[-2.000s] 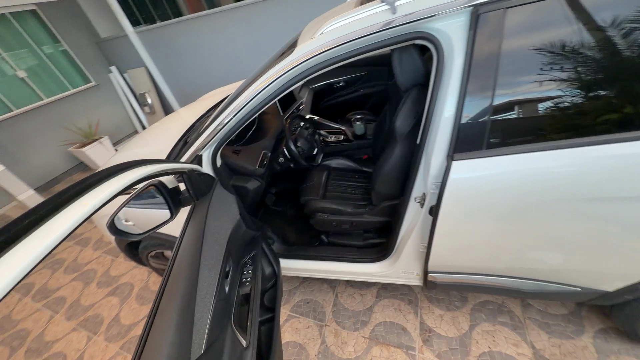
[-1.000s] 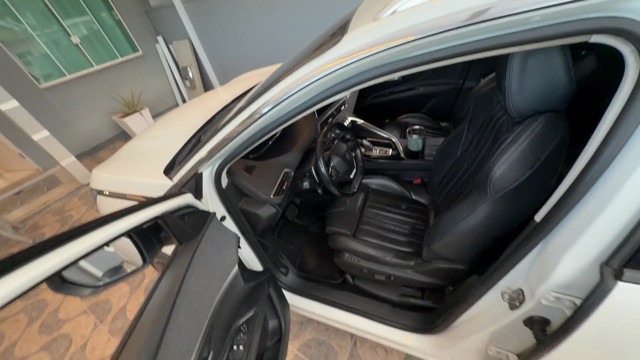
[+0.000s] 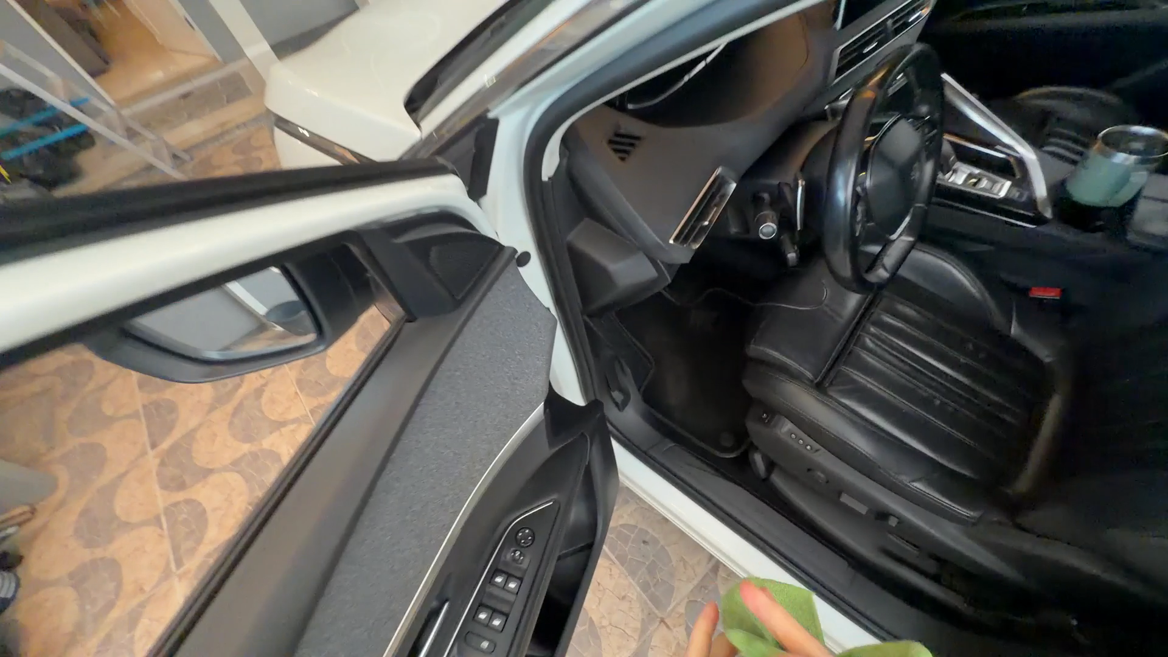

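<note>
At the bottom edge, right of centre, the fingers of my right hand show around a bunched green cloth; the rest of the hand is cut off by the frame. The cloth is in front of the white door sill of a car. My left hand is out of view. Ahead stand the black leather driver's seat and the steering wheel. To the left is the open front door, with its trim panel and window switches.
The door mirror juts out beyond the window frame. A glass-like tumbler stands by the centre console. Patterned paving lies below, and the white bonnet is beyond the door.
The view has moved much closer to the open doorway. Fingers and a green cloth have come into view at the bottom; neither earlier frame shows them.
</note>
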